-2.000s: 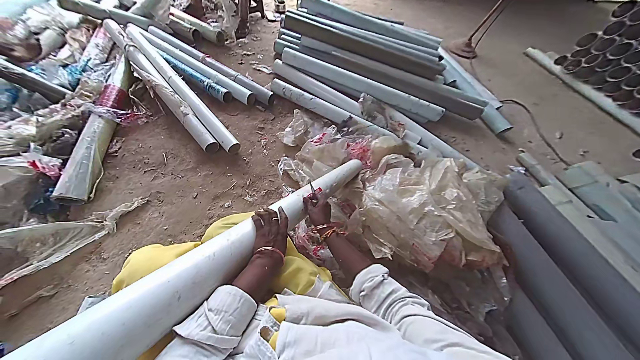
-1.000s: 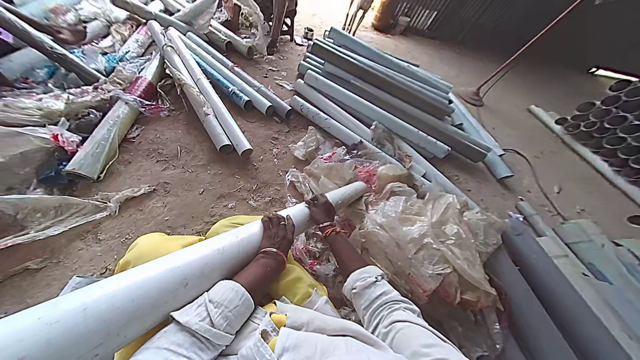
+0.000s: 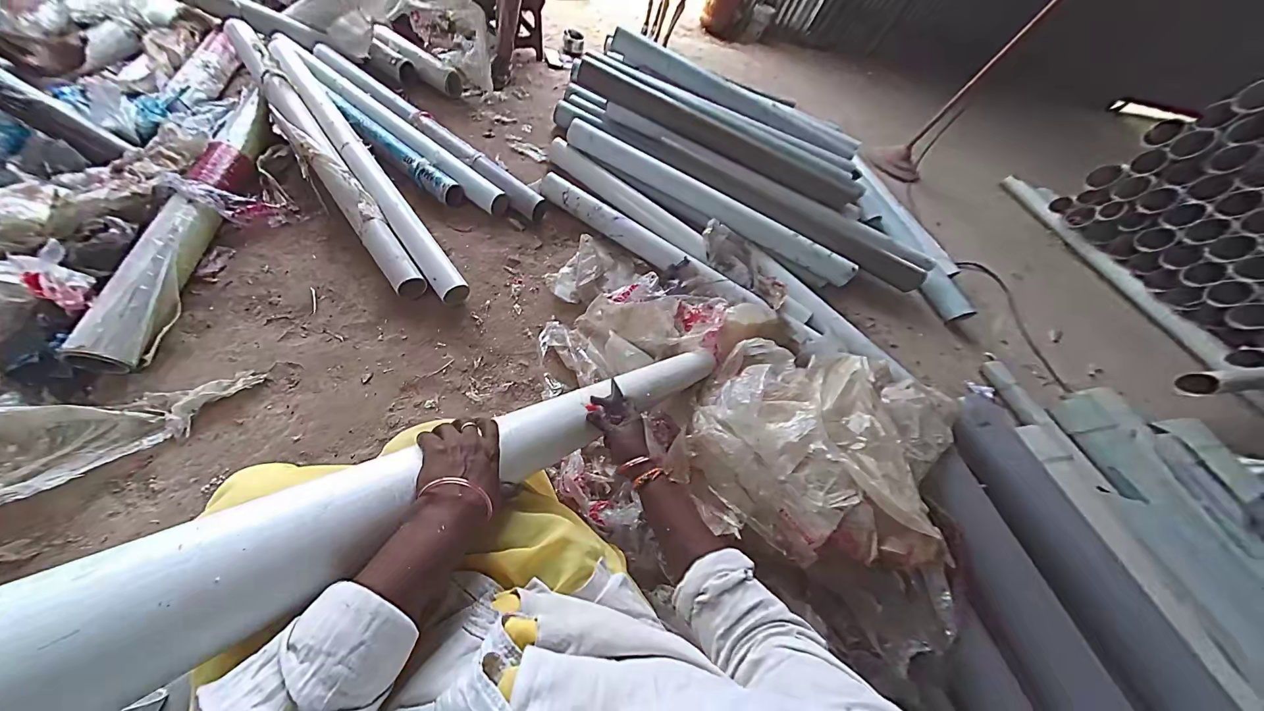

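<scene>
A long white plastic pipe (image 3: pixel 286 533) lies slantwise across my lap over yellow cloth (image 3: pixel 553 538), its far end by crumpled clear plastic sheeting (image 3: pixel 810 444). My left hand (image 3: pixel 461 459) is wrapped over the top of the pipe. Farther along, my right hand (image 3: pixel 622 425) is at the pipe's right side near the far end, with a small dark pointed thing and a bit of red at its fingers. What that small thing is, I cannot tell. The underside of the pipe is hidden.
Grey pipes (image 3: pixel 711 197) lie piled ahead, with white pipes (image 3: pixel 365 197) to their left. Plastic wrapping (image 3: pixel 59 197) heaps at the far left. Thick grey pipes (image 3: pixel 1047 533) lie close on my right, and stacked pipes (image 3: pixel 1195 217) show open ends farther right. A cable (image 3: pixel 1022 321) crosses the floor.
My right hand's fingers have shifted on the pipe, and a dark pointed thing shows above them. My left hand stays on the pipe.
</scene>
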